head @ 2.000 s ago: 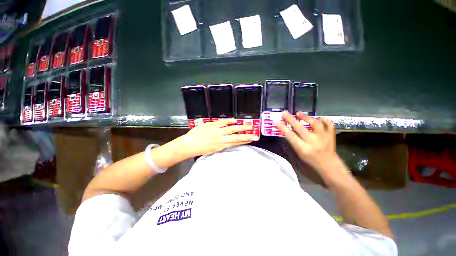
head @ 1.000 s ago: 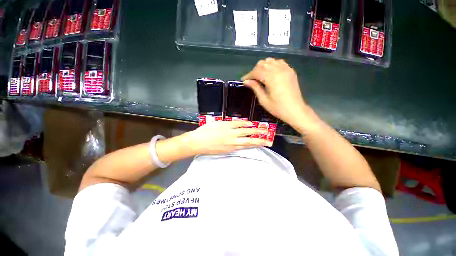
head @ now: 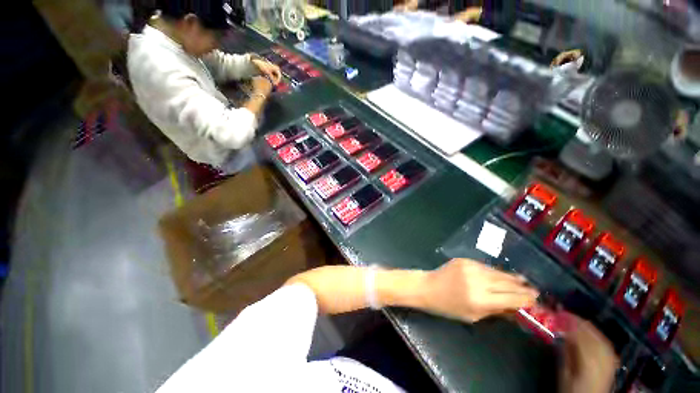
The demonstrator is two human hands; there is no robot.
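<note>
A red keypad phone (head: 542, 320) is between my hands over the near side of a clear tray at the lower right. My left hand (head: 480, 292), with a white band on the wrist, has its fingers at the phone's upper edge. My right hand (head: 592, 357) is blurred at the phone's right end. The clear tray (head: 460, 242) holds a far row of phones (head: 602, 257) with red edges, dark centres and pale labels. A white slip (head: 491, 239) lies in a near pocket. My hands hide part of the near row.
A second tray of red-and-black phones (head: 335, 183) is left along the green bench (head: 407, 230). An open carton (head: 230, 238) with clear plastic stands beside it. A coworker (head: 192, 92) handles phones farther along. A fan (head: 628, 115) and stacked pale trays (head: 468, 88) stand behind.
The view has swung left along the bench. The row of phones under my hands is out of sight. My hands are now together at one phone by the tray.
</note>
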